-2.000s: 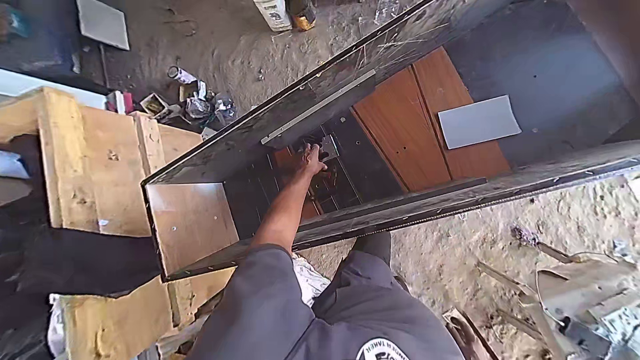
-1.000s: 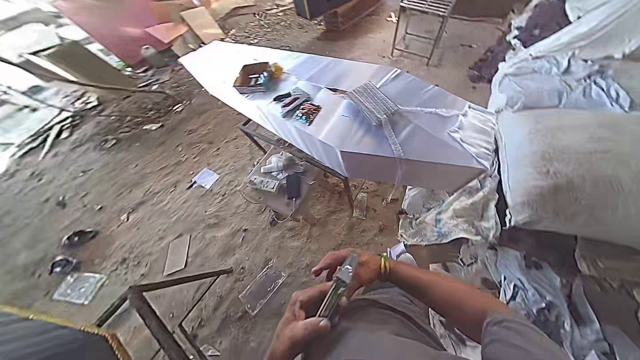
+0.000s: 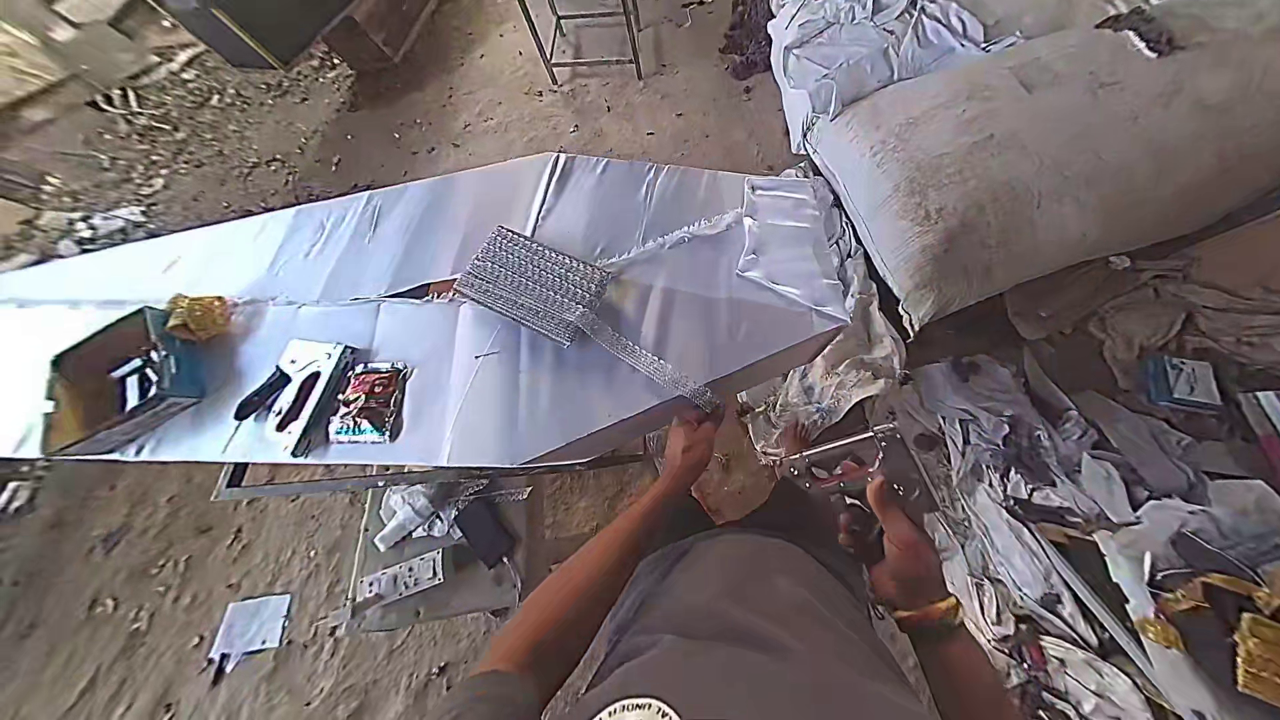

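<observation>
My left hand (image 3: 690, 450) pinches the loose end of a silver braided trim (image 3: 655, 365) at the near edge of a white cloth-covered, coffin-shaped panel (image 3: 480, 385). The trim runs back to a flat wound bundle (image 3: 535, 285) lying on the panel. My right hand (image 3: 900, 550), with a yellow band at the wrist, is closed around the handle of what looks like a metal staple gun (image 3: 845, 450), off the panel's right end. Another staple gun (image 3: 305, 395), with a black-handled tool beside it, lies by a shiny red packet (image 3: 370, 402) on the left half.
An open box (image 3: 125, 385) stands on the panel's left, a gold bundle (image 3: 197, 316) beside it. A metal frame (image 3: 300, 480) shows under the panel. A large stuffed sack (image 3: 1030, 150) touches the right end. Crumpled cloth and scraps (image 3: 1000, 480) lie at right; a metal stand (image 3: 595, 60) is behind.
Both hands were together at the metal tool; now the left hand has left it and holds the trim end, while the tool is in my right hand. The view has moved closer to the white panel.
</observation>
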